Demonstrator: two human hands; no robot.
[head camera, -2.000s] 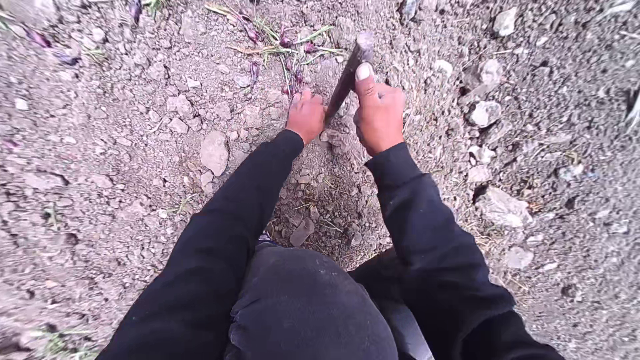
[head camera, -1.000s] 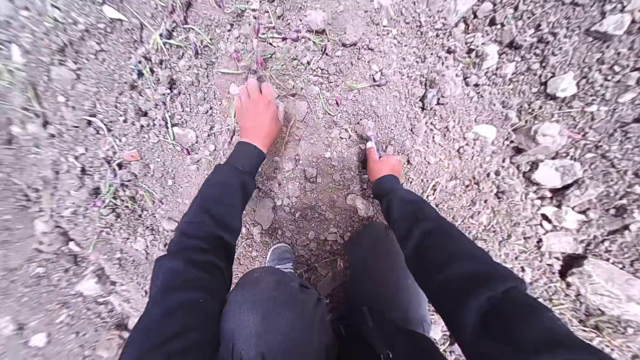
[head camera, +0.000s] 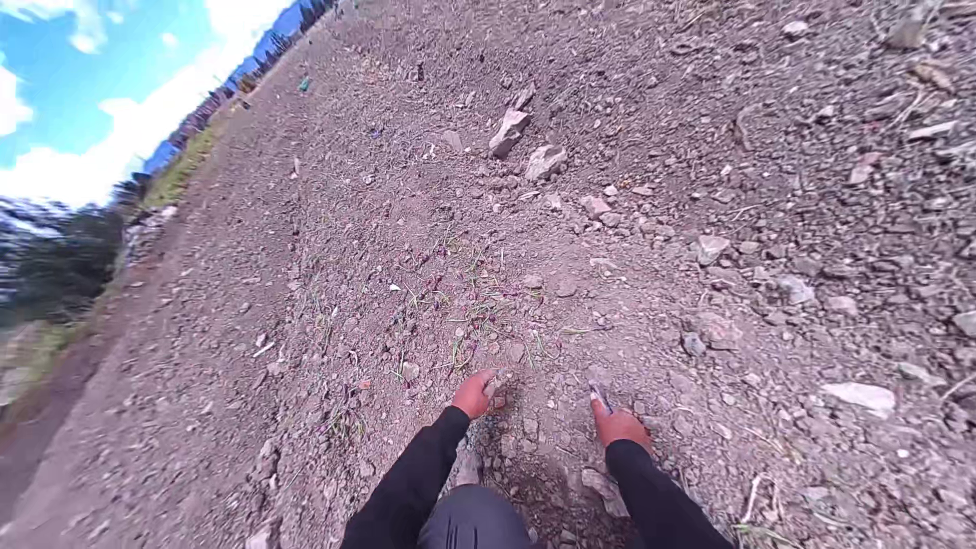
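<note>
My left hand (head camera: 473, 394) is low over the soil at the bottom centre, with a pale grey stone or clod (head camera: 499, 381) at its fingertips; whether it grips this is unclear. To its right, my right hand (head camera: 624, 427) is closed around a dark handle (head camera: 601, 396), whose end shows past the thumb; the rest of the tool is hidden. Small plants with purple bulbs or stems and thin green leaves (head camera: 480, 309) lie scattered on the ground just ahead of my left hand. More green leaves (head camera: 345, 421) lie to its left.
Dry, cloddy soil slopes around me. Two larger rocks, one long (head camera: 508, 133) and one rounder (head camera: 546, 162), lie ahead. A flat pale stone (head camera: 862, 396) is on the right. My knee (head camera: 476, 518) is at the bottom. Trees (head camera: 61, 263) stand beyond the field edge.
The view has swung up to take in the field and sky. My hands, close together two seconds ago, are now farther apart. The handle, earlier seen long and raised, now shows only its end.
</note>
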